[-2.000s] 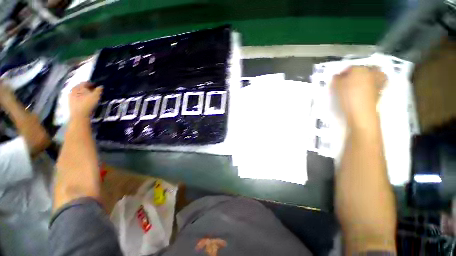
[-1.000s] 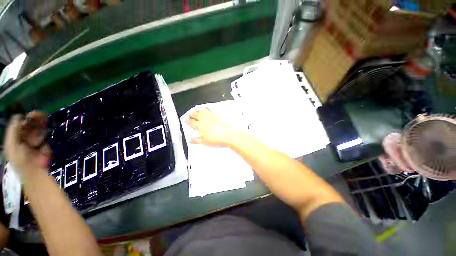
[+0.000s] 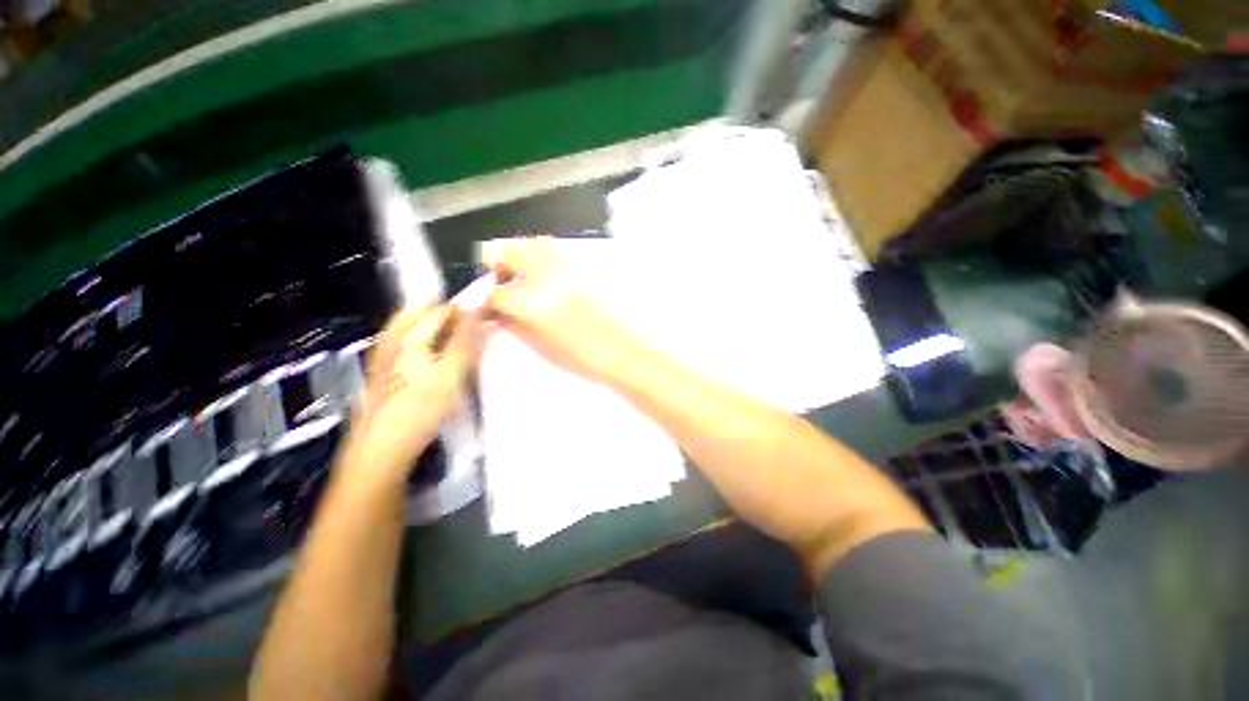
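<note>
My left hand (image 3: 411, 367) and my right hand (image 3: 537, 301) meet over the left edge of a white sheet stack (image 3: 575, 452). A small white piece (image 3: 474, 292) shows between their fingertips, at my right fingers. Something dark is by my left fingertips, but blur and the fingers hide whether it is held. At left lies a shiny black tray (image 3: 206, 274) with a blurred row of white window frames (image 3: 240, 418) on black parts. White edges show under the tray.
A second, larger white sheet pile (image 3: 753, 274) lies right of the first. Beyond it are a cardboard box (image 3: 890, 164), a black object with a bright reflection (image 3: 915, 342) and a round pink fan (image 3: 1164, 384). A green ledge (image 3: 548, 103) runs along the back.
My left hand has moved right from the tray's far left to meet my right hand. A small white piece now shows between them. The view has shifted slightly, with the tray lower left.
</note>
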